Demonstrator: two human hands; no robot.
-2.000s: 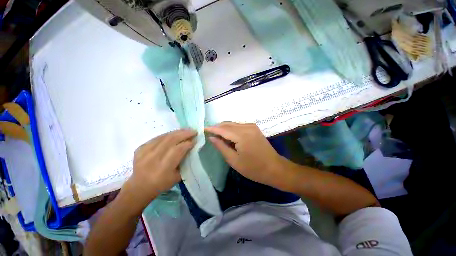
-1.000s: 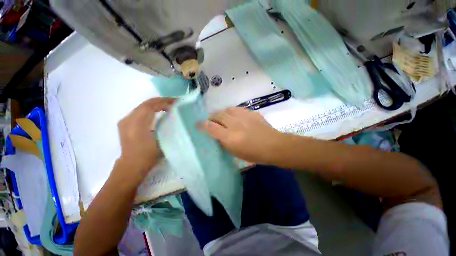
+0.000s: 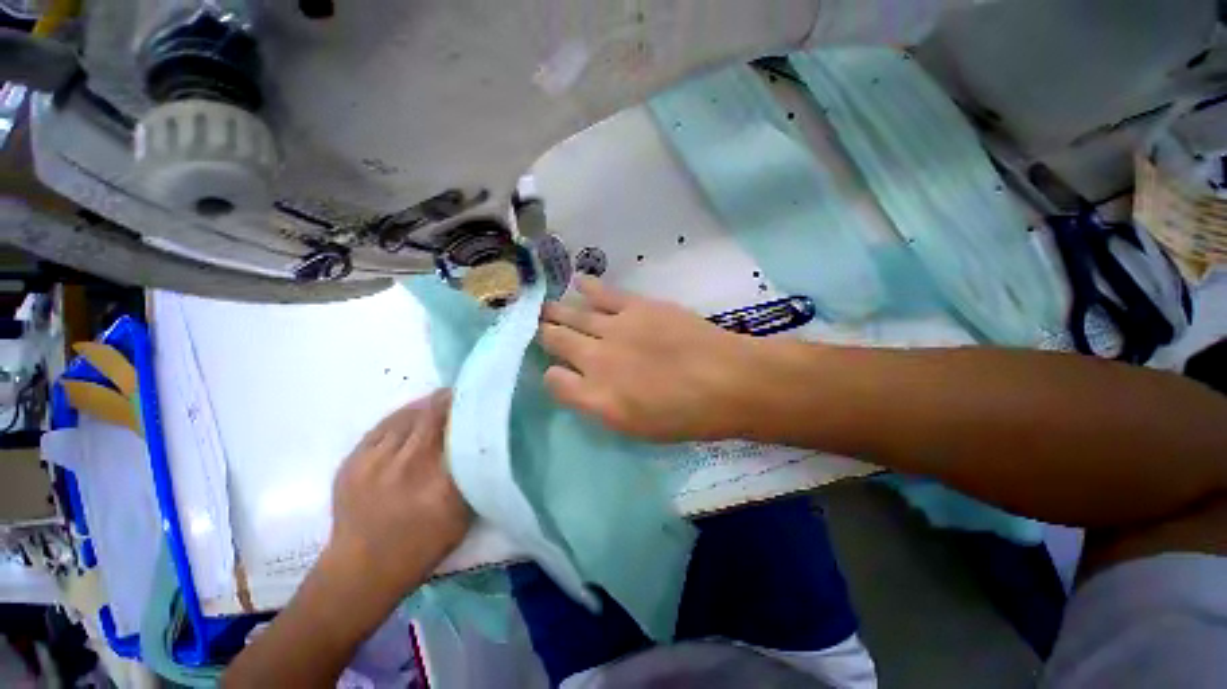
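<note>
A narrow pale green collar band (image 3: 487, 424) curves down from the presser foot area of the sewing machine head (image 3: 404, 121). A wider mint-green collar leaf (image 3: 606, 505) lies under and beside it and hangs over the table edge. My left hand (image 3: 401, 482) is at the band's left edge, fingers bent; the fingertips are partly hidden, so its grip is unclear. My right hand (image 3: 643, 361) lies on the green cloth just right of the band, fingers pointing at the foot. The needle is hidden behind the machine head and a beige piece (image 3: 490, 283).
Black snips (image 3: 770, 315) lie right of my right hand. Stacked mint-green pieces (image 3: 928, 202) lie right of the machine. Shears with black handles (image 3: 1124, 289) are at the far right. A blue basket (image 3: 164, 498) stands left, beside a white strip (image 3: 202, 444).
The view has moved closer to the machine head. My right hand has moved up near the foot. My left hand has moved down along the band, which now curves instead of spreading open.
</note>
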